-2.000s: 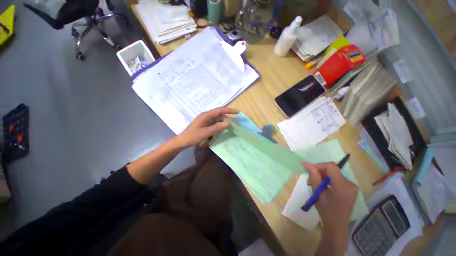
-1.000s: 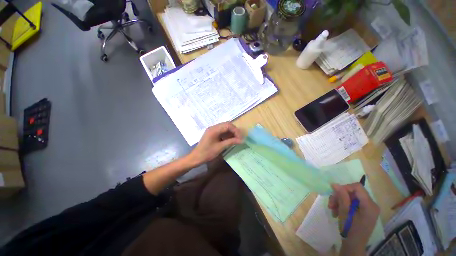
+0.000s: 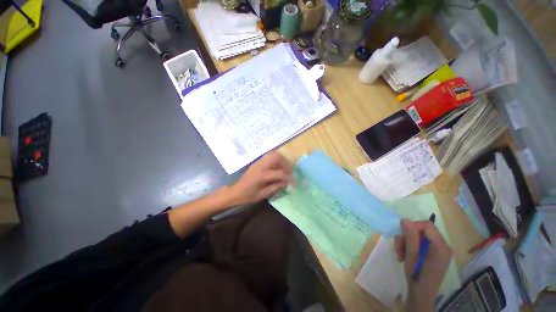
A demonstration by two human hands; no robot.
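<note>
Pale green form sheets (image 3: pixel 323 220) lie at the desk's front edge, with a light blue form sheet (image 3: pixel 350 192) folded over them. My left hand (image 3: pixel 268 178) is at the upper left corner of the forms, its fingers bent and blurred; whether it pinches a sheet is unclear. My right hand (image 3: pixel 425 253) holds the lower right end of the blue sheet between thumb and finger. It also holds a blue-purple pen (image 3: pixel 421 258), dark tip pointing up and away. Another green sheet (image 3: pixel 420 210) lies partly under my right hand.
A clipboard with white printed sheets (image 3: pixel 256 109) lies to the left. A phone (image 3: pixel 388 134), white slips (image 3: pixel 402 167), a red box (image 3: pixel 440 101) and a white bottle (image 3: pixel 379 61) are beyond the forms. A calculator (image 3: pixel 478 294) is at lower right. A white bin (image 3: pixel 186 72) stands beside the desk.
The lifted sheets have been turned over towards the far side, so the blue sheet now lies flatter and shows more fully. My left hand has shifted slightly at the corner. The pen stays in my right hand.
</note>
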